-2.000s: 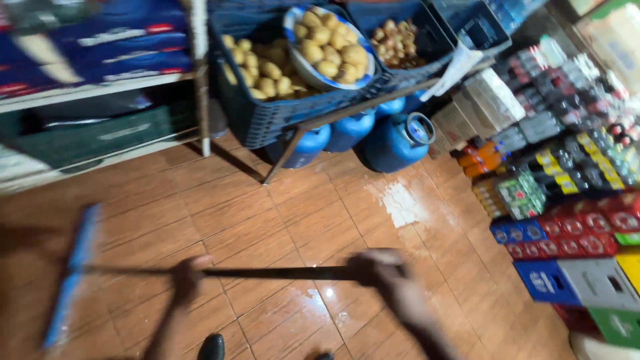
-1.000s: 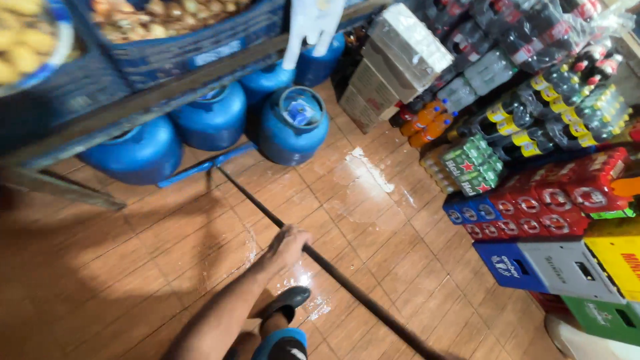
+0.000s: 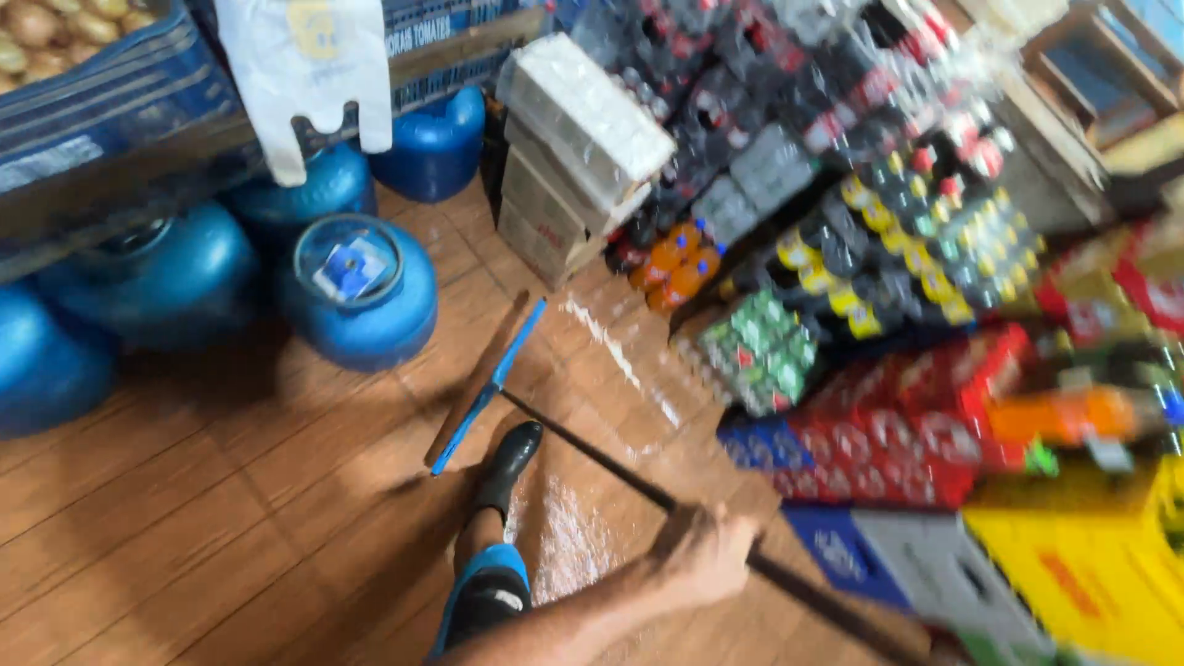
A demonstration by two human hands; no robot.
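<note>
My left hand (image 3: 708,553) is closed around the dark handle of a floor squeegee (image 3: 601,460), its forearm coming in from the bottom edge. The handle runs from upper left to the lower right, where its far end is out of sight. The squeegee's blue head (image 3: 490,387) is at the floor, between a blue gas cylinder (image 3: 365,305) and my black boot (image 3: 511,467). Whitish wet streaks (image 3: 615,356) mark the brown tiled floor to the right of the head. My right hand is out of view.
More blue gas cylinders (image 3: 176,268) stand under a rack with blue crates (image 3: 102,111), from which a white plastic bag (image 3: 310,74) hangs. Stacked cardboard boxes (image 3: 546,199), packs of bottles (image 3: 832,250), red can packs (image 3: 879,430) and plastic crates (image 3: 925,555) line the right side.
The squeegee head has swung from beside the gas cylinders onto the tiles by my boot. Two hands on the handle showed two seconds ago; one shows now. The view has shifted toward the drinks.
</note>
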